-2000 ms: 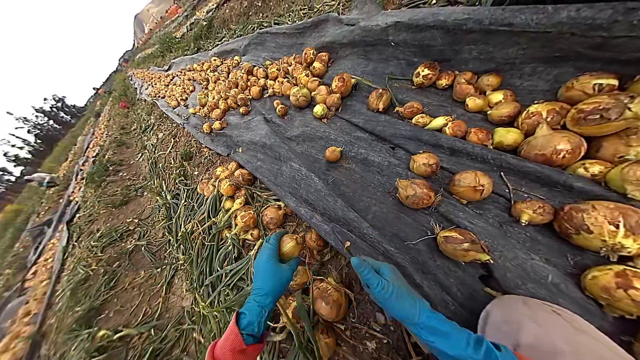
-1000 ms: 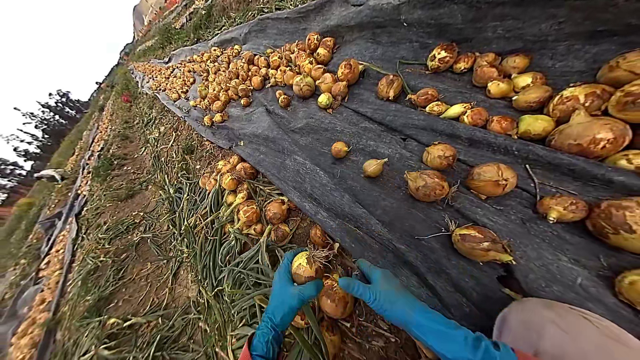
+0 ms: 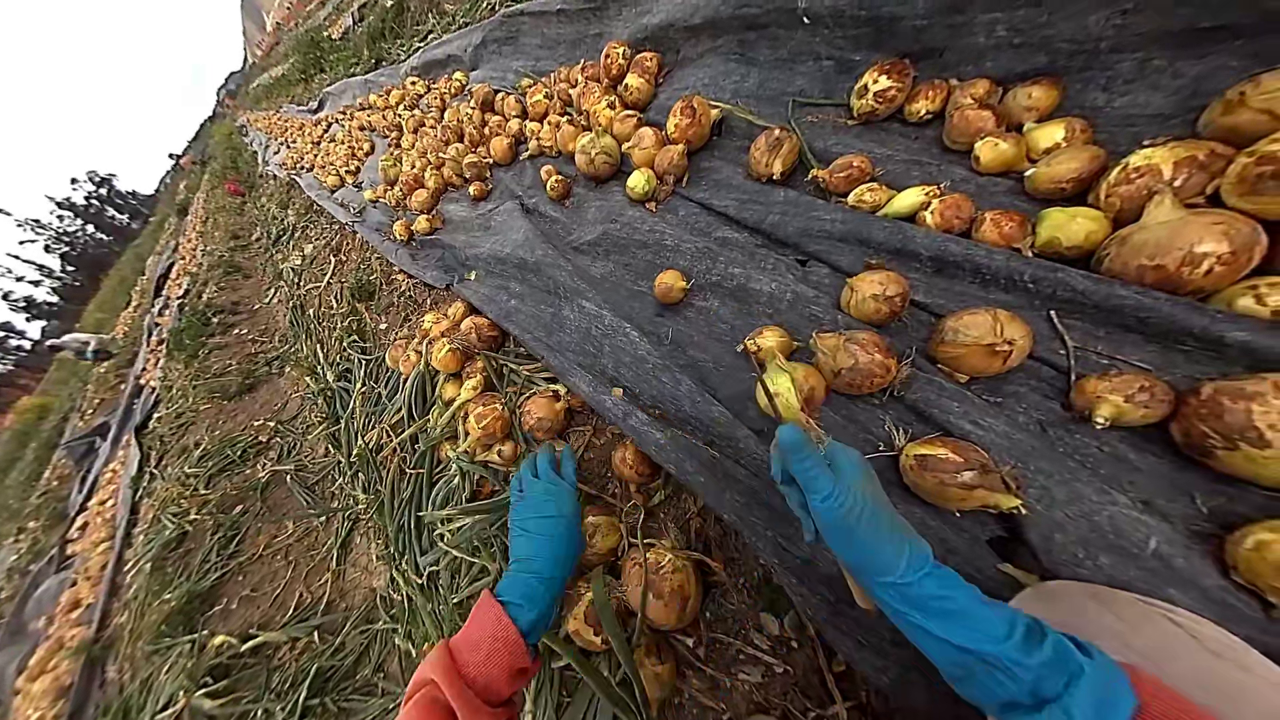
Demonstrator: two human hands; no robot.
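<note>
My left hand, in a blue rubber glove, is over the onions and leaves beside the sheet, close to a brown onion; its fingertips point away and its palm is hidden. My right hand, gloved in blue too, is over the dark fabric sheet. From its fingers a thin stalk or root runs up to a yellow-green onion, which lies against a smaller onion and a brown one. Below my left hand, a large onion rests on the soil.
A long heap of onions covers the far part of the sheet. Larger onions lie at the right. Green onion leaves border the sheet's left edge. Another row of onions runs along the far left. A light-clothed knee shows at lower right.
My hands have moved apart from the onion they were both at one second ago. The right has moved up over the sheet, the left slightly up among the leaves. More onions lie on the sheet.
</note>
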